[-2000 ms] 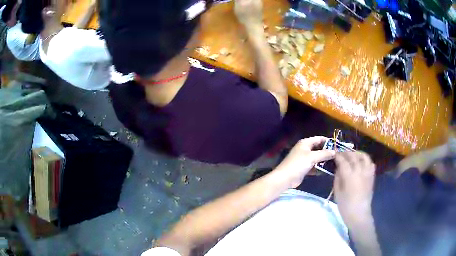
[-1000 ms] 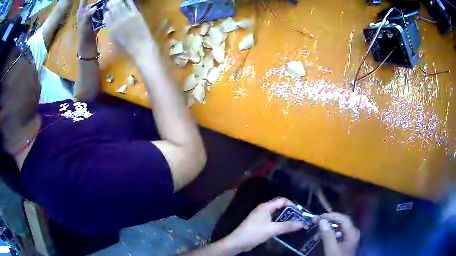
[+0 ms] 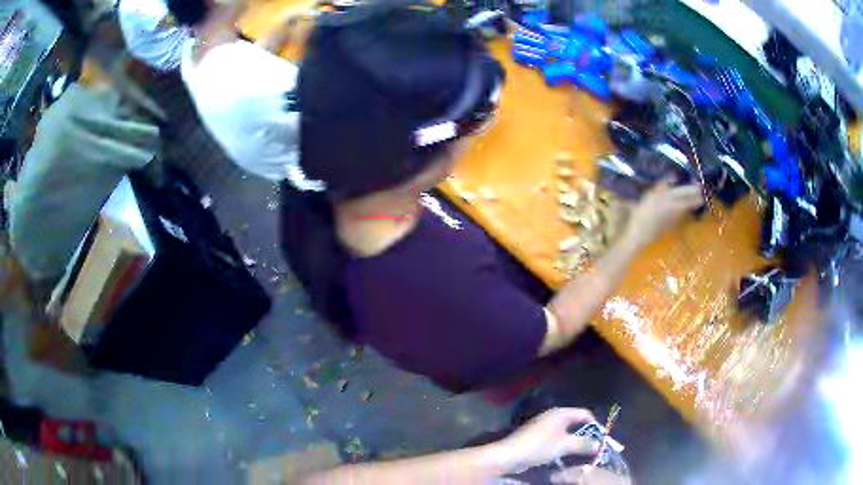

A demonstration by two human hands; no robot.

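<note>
My left hand (image 3: 549, 438) is near the bottom edge, right of centre, with its thumb and fingers closed around a small module with a pale edge (image 3: 608, 449). Thin light and reddish wires (image 3: 610, 422) stick up from the module. My right hand (image 3: 589, 476) lies just below it, mostly cut off by the bottom edge; only a blurred part shows against the module's lower side. Whether it grips the module cannot be told. The module's face is too blurred to read.
A neighbour in a dark cap and purple shirt (image 3: 435, 303) reaches over the orange bench (image 3: 530, 142). Tan scraps (image 3: 585, 213), black units (image 3: 768, 292) and blue parts (image 3: 577, 47) lie on it. A black bin (image 3: 189, 294) stands left. A blurred person (image 3: 833, 388) is at right.
The view has swung left and up, so my hands sit lower and my right hand is mostly cut off. The neighbour's arm now reaches to the black units.
</note>
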